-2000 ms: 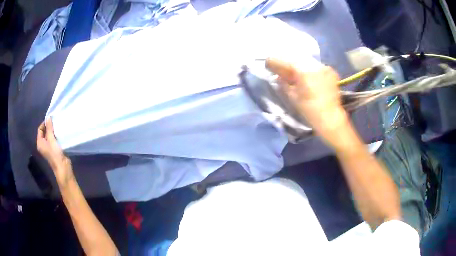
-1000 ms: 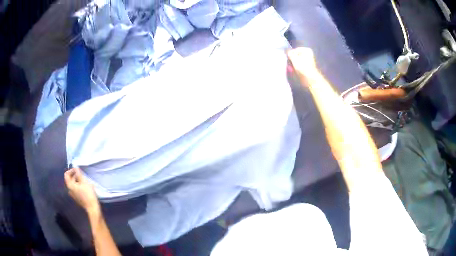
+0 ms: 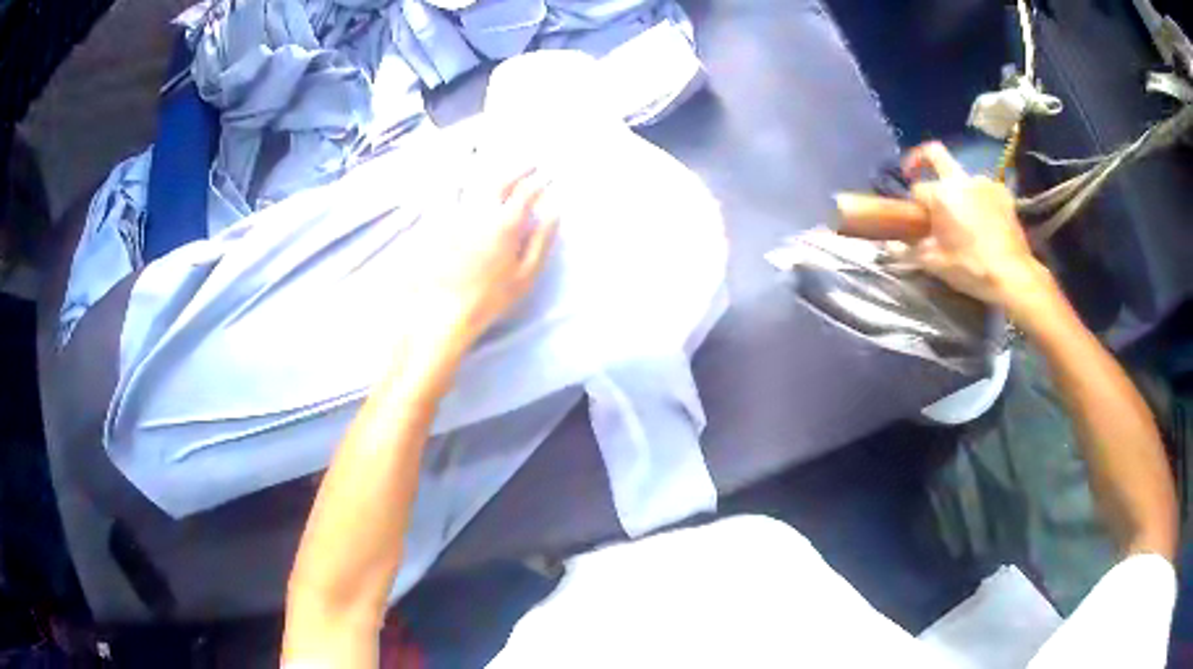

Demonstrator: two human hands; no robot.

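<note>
A light-blue shirt [image 3: 628, 222], washed out to white in its middle, lies over the dark-grey padded table. Long folds run across its left part, and a narrow strip hangs toward the front edge. My left hand [image 3: 504, 255] lies on the shirt near its middle, fingers spread. My right hand [image 3: 962, 222] is at the steam iron [image 3: 890, 307] on the table's right side, its fingers around the brown wooden handle. The iron's metal body is blurred; whether it touches the table cannot be told.
Crumpled light-blue shirts [image 3: 294, 79] are heaped at the far edge, beside a dark-blue strip [image 3: 183, 170]. Pale cords [image 3: 1112, 170] run from the iron to the upper right. A small black object [image 3: 140, 569] is at the table's left front.
My left hand has left the shirt's left corner and moved onto its middle. My right hand let go of the shirt's far right part and took the iron's handle. The shirt's right part lies differently.
</note>
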